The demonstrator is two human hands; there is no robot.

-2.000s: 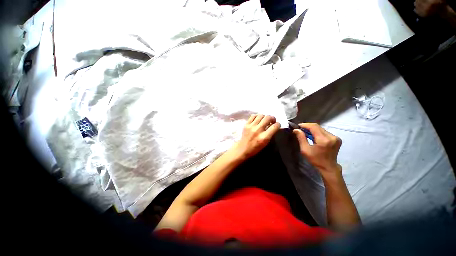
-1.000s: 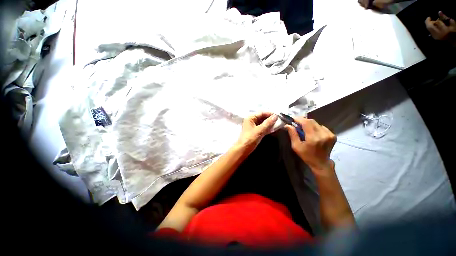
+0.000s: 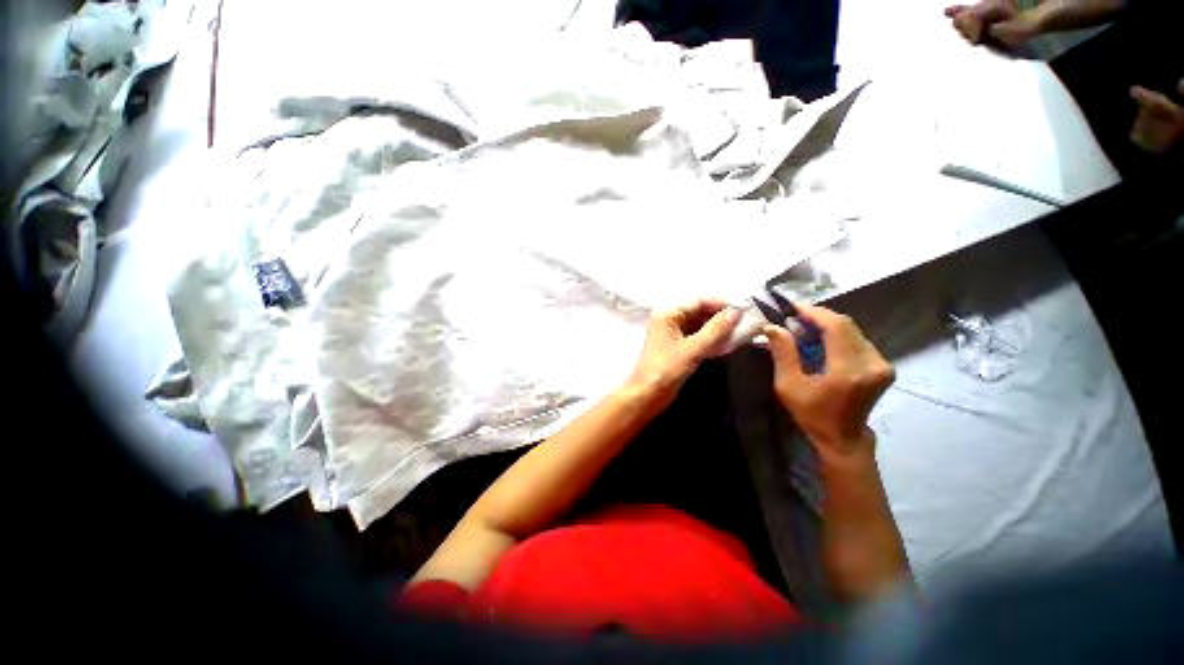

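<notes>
A large pale grey-beige garment lies spread before me, partly washed out by glare. A dark label with pale marks shows on its left part. My left hand pinches the garment's right edge between thumb and fingers. My right hand holds small dark snips with a blue grip. The snips' two dark blades are apart and point up and left, close to the pinched edge. Any loose thread is too fine to tell.
A white table bears a dark garment at the back and a paper pad at the right. A grey heap lies far left. A clear plastic item rests on grey cloth. Another person's hands show top right.
The view has shifted, so the garment appears further right. My right hand has brought the snips up to the edge, and their blades now show apart. My left hand still pinches the cloth.
</notes>
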